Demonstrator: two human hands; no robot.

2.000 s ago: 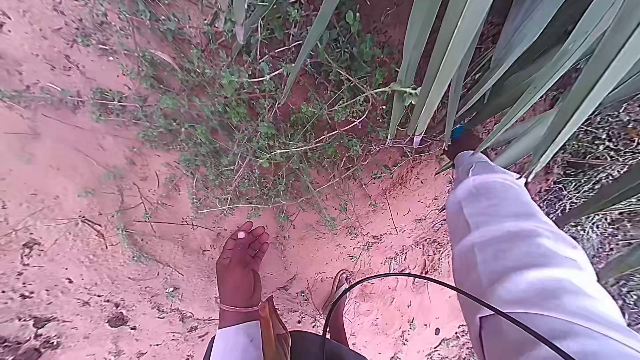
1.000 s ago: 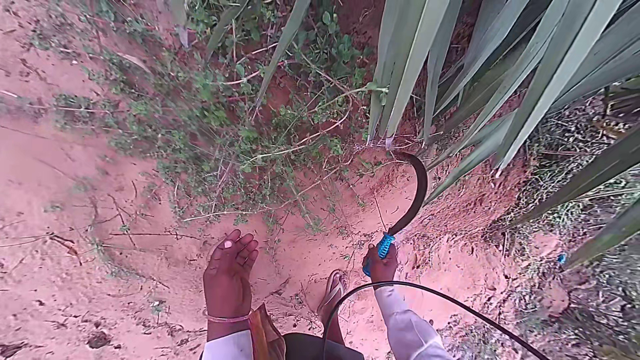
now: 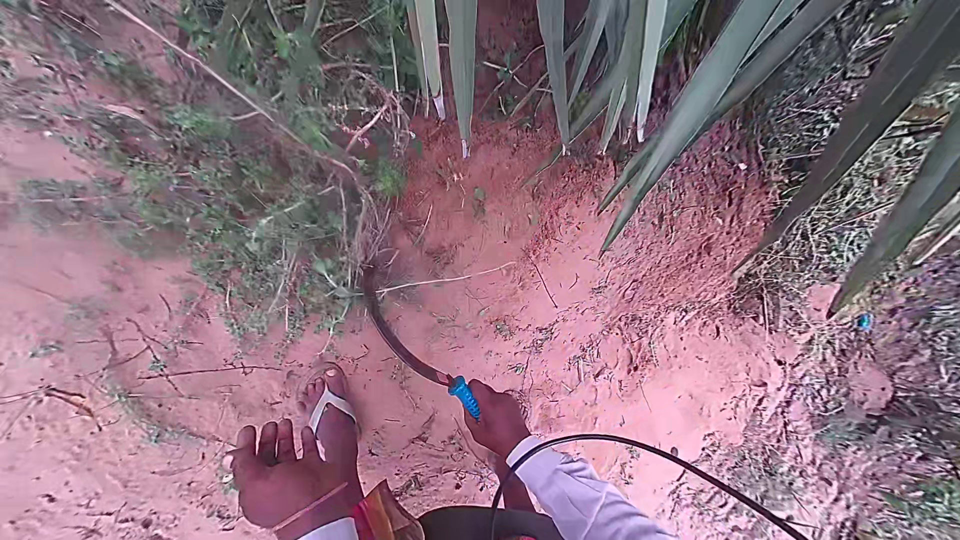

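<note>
My right hand (image 3: 495, 420), low in the centre, is closed around the blue ribbed handle of a sickle (image 3: 401, 351). The sickle's dark curved blade reaches up and left, its far end among the stems of a low green weedy plant (image 3: 285, 210). My left hand (image 3: 281, 472) is at the lower left, palm up with fingers apart and nothing in it, close to my sandalled foot (image 3: 330, 412). Long stiff pointed leaves (image 3: 712, 90) hang across the top and right, several with pale tips.
Reddish sandy soil (image 3: 585, 337) lies underfoot, with dry twigs (image 3: 75, 405) at the left. A black cable (image 3: 637, 444) arcs over my right sleeve. Dry grass (image 3: 795, 150) and a small blue object (image 3: 865, 322) are on the right.
My right hand has come back from under the long leaves, and the sickle blade has swung left from the leaf bases to the weeds. A sandalled foot now shows beside my left hand.
</note>
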